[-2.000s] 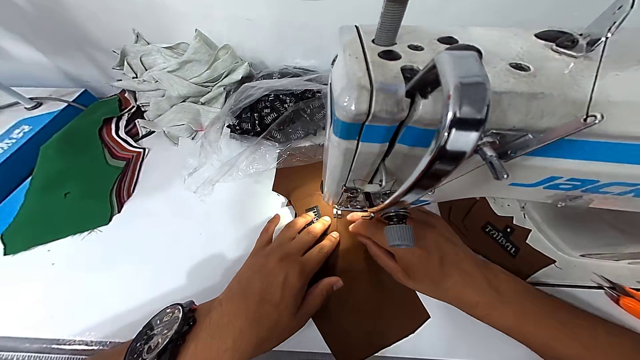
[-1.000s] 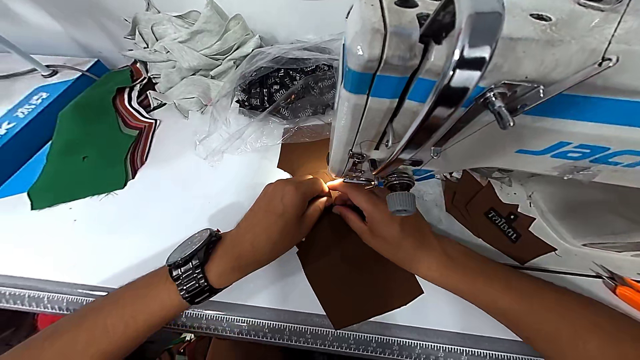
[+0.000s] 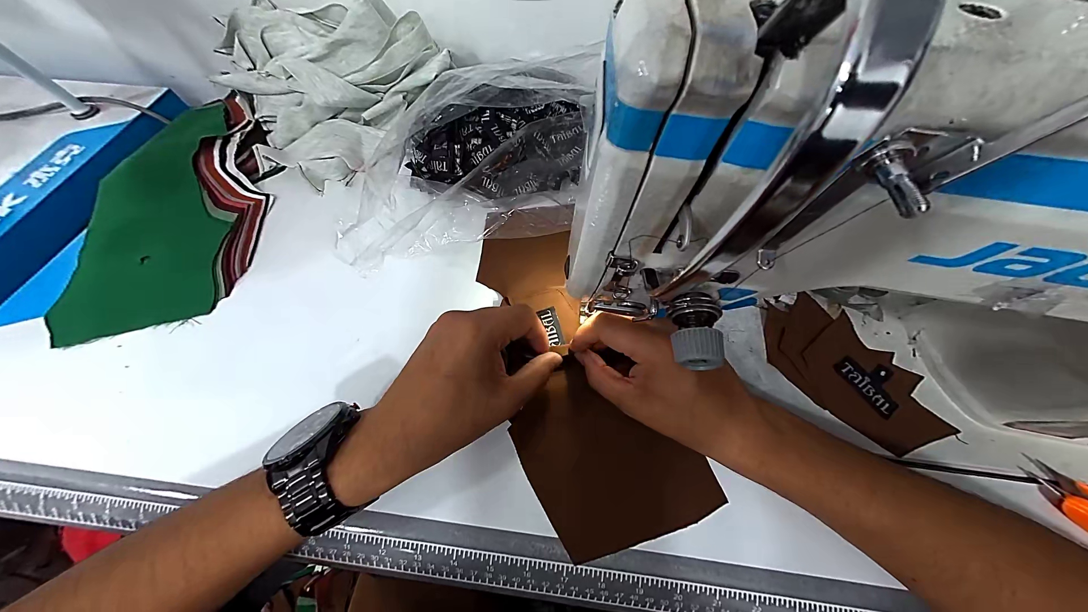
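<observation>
A brown fabric piece (image 3: 616,463) lies on the white table under the head of a Jack sewing machine (image 3: 748,127). Just left of the presser foot (image 3: 616,308), a small black woven label (image 3: 551,326) with light lettering rests on the fabric. My left hand (image 3: 484,357), with a dark watch (image 3: 314,467) at its wrist, pinches the fabric beside the label's lower end. Close to it, below the foot, my right hand (image 3: 659,374) pinches the fabric between thumb and index finger. The fingertips hide the exact spot that they hold. The machine's lamp lights that area.
Stacked fabric pieces, green on top (image 3: 144,221), lie left. Crumpled pale cloth (image 3: 331,76) and a clear bag of black labels (image 3: 501,144) are behind. Brown pieces, one labelled (image 3: 850,365), and orange-handled snips (image 3: 1062,497) lie right. A ruler (image 3: 476,565) runs along the front edge.
Two seconds ago my left hand lay flat on the brown fabric; now its thumb and finger pinch it. The label, hidden one second ago, shows between my hands. The view has shifted.
</observation>
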